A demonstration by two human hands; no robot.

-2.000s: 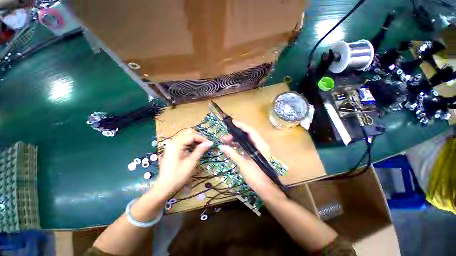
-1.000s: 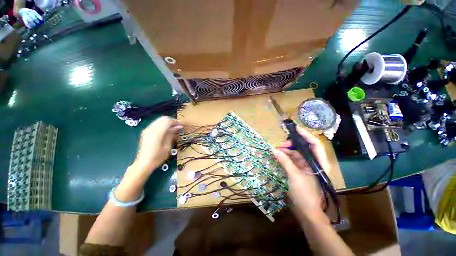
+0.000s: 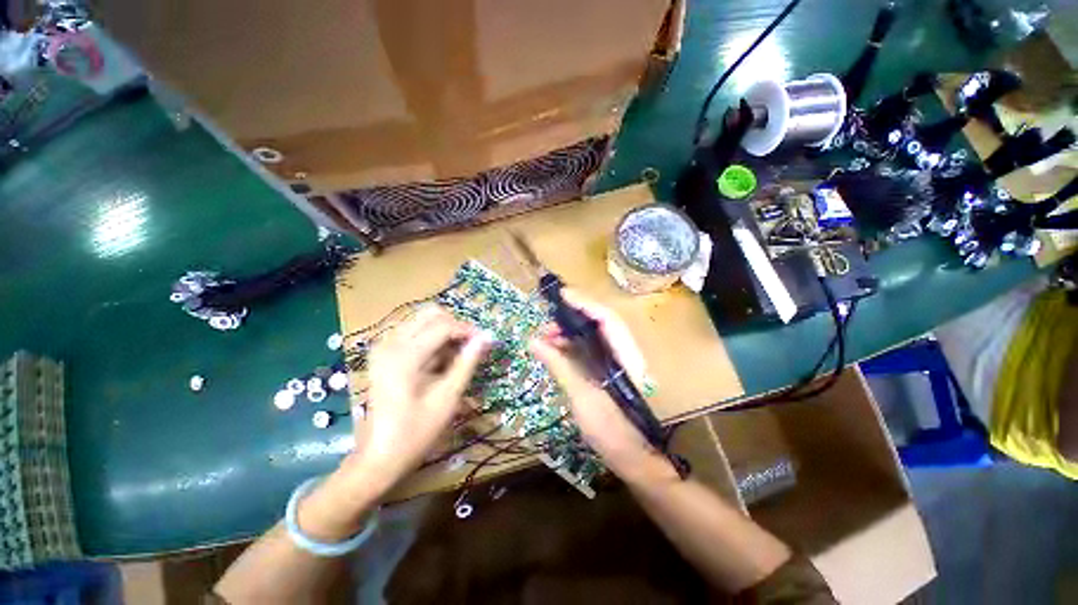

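Observation:
The PCB panel (image 3: 511,355) lies slanted on a tan board (image 3: 697,355), with black lead wires (image 3: 479,455) running left from it to round components (image 3: 310,388). My left hand (image 3: 414,378) is over the panel's left side, fingertips pinched together; it is blurred and I cannot tell what is between them. My right hand (image 3: 591,366) is at the panel's right side, holding the black soldering iron (image 3: 597,355) along the palm, its metal tip pointing up and away from the panel. The thumb and fingers of my right hand are near the left fingertips.
A brown cardboard-covered box (image 3: 402,83) stands beyond the board. Right of the panel are a silvery tin or jar (image 3: 656,240), a solder spool (image 3: 798,112), a green cap (image 3: 736,181) and a dark iron stand (image 3: 804,248). A wired bundle (image 3: 254,293) and stacked panels (image 3: 36,461) lie left.
My left hand has moved right from the wires to over the panel. My right hand and the iron are now nearer to it. The camera view has shifted.

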